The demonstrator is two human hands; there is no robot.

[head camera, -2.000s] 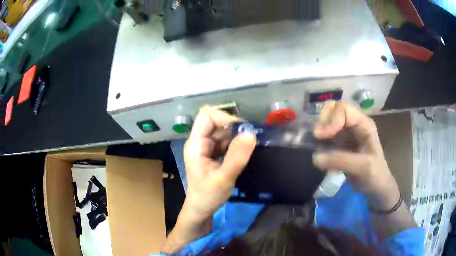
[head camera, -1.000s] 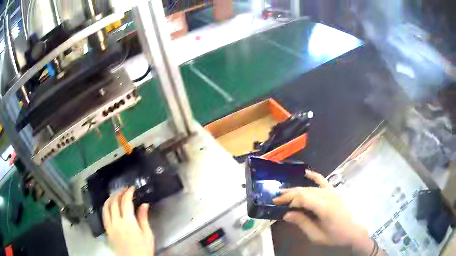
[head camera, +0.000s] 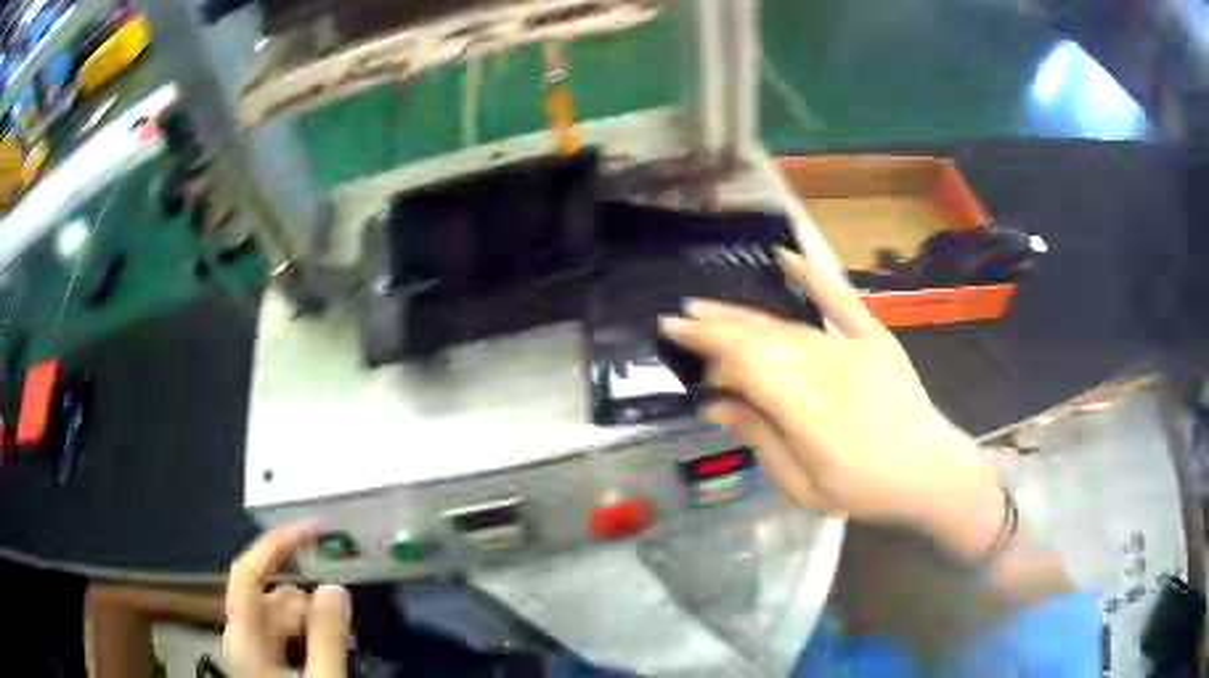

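Observation:
A black housing (head camera: 636,291) with a white glare patch lies at the right side of the fixture on the machine's top. My right hand (head camera: 849,411) is on its right part, thumb at the near edge and fingers over the top. The black fixture (head camera: 491,252) is left of it; blur hides whether the housing sits in a recess. My left hand (head camera: 285,609) is low at the left, in front of the machine's panel, cut off by the bottom edge, fingers curled. I cannot tell whether it holds anything.
The silver-white machine base (head camera: 398,424) has upright posts and a press head (head camera: 438,60) above the fixture. Its front shows a red button (head camera: 621,518) and green button (head camera: 414,547). An orange tray (head camera: 928,307) with black parts is at the right; a carton (head camera: 126,623) is lower left.
My right hand has brought the housing left onto the machine top. My left hand has left the fixture and moved down in front of the panel. The view has turned left.

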